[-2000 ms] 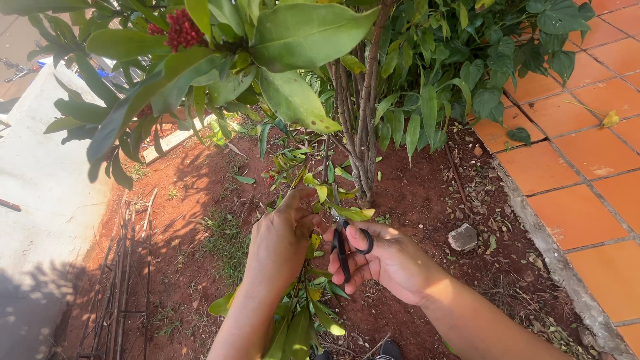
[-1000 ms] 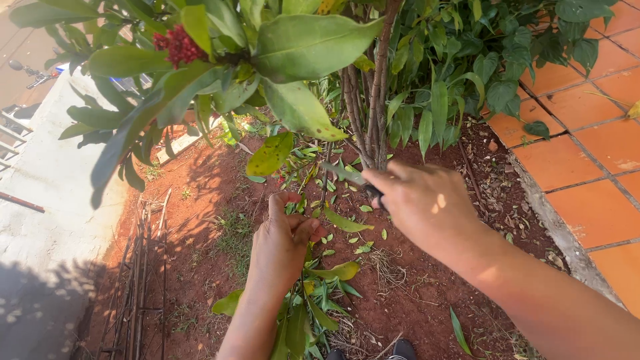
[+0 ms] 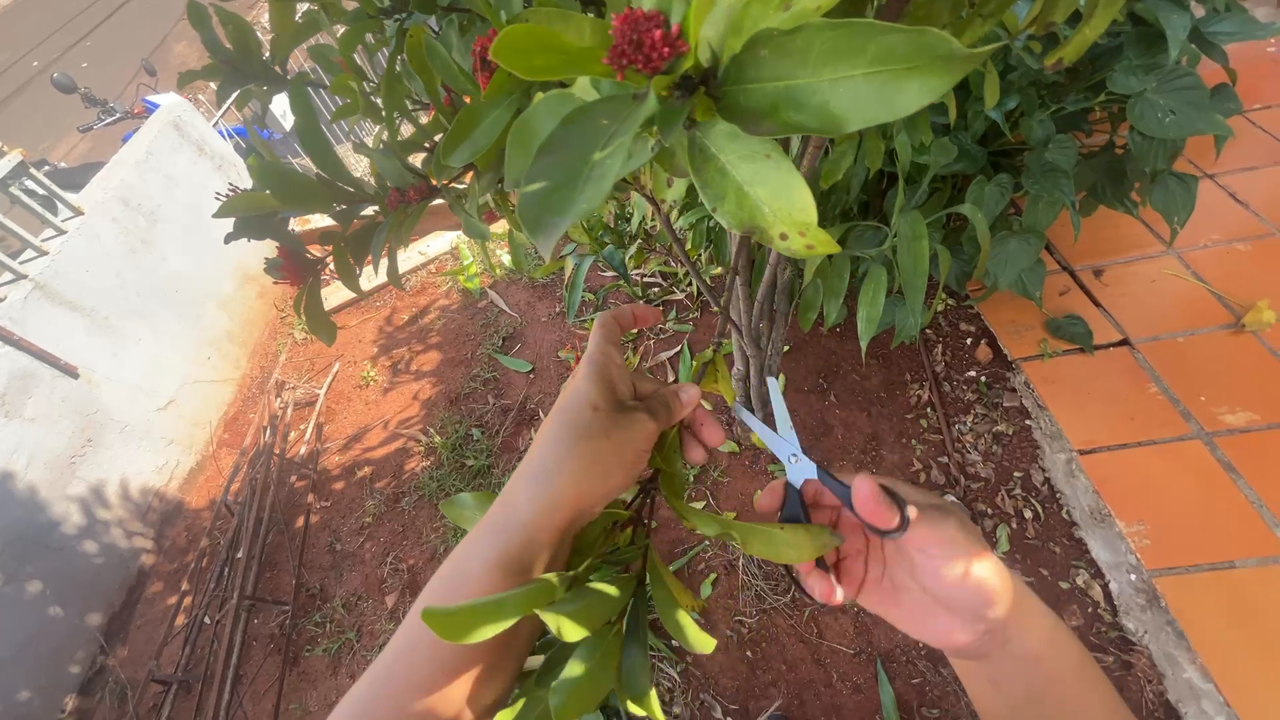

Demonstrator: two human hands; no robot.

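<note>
My left hand (image 3: 635, 410) pinches a thin leafy branch (image 3: 645, 500) between thumb and fingers, near a small yellowish leaf. The rest of that branch hangs below the hand, its green leaves partly over my left forearm. Black-handled scissors (image 3: 795, 462) are in my right hand (image 3: 900, 560), with thumb and fingers in the loops. Their blades are spread and point up and left, just right of my left fingers and in front of the shrub's stems (image 3: 758, 320). Above both hands spread large green leaves (image 3: 850, 75) with a red flower cluster (image 3: 645, 42).
Dry sticks (image 3: 235, 570) lie on the red soil at left, beside a white wall (image 3: 130, 280). A concrete edging (image 3: 1110, 530) and orange tiles (image 3: 1170, 490) border the bed at right. Dense foliage (image 3: 1000, 190) stands behind the stems.
My right hand has moved down and back from the stems with the scissors, whose spread blades now show plainly. My left hand stays at the branch. The view has shifted.
</note>
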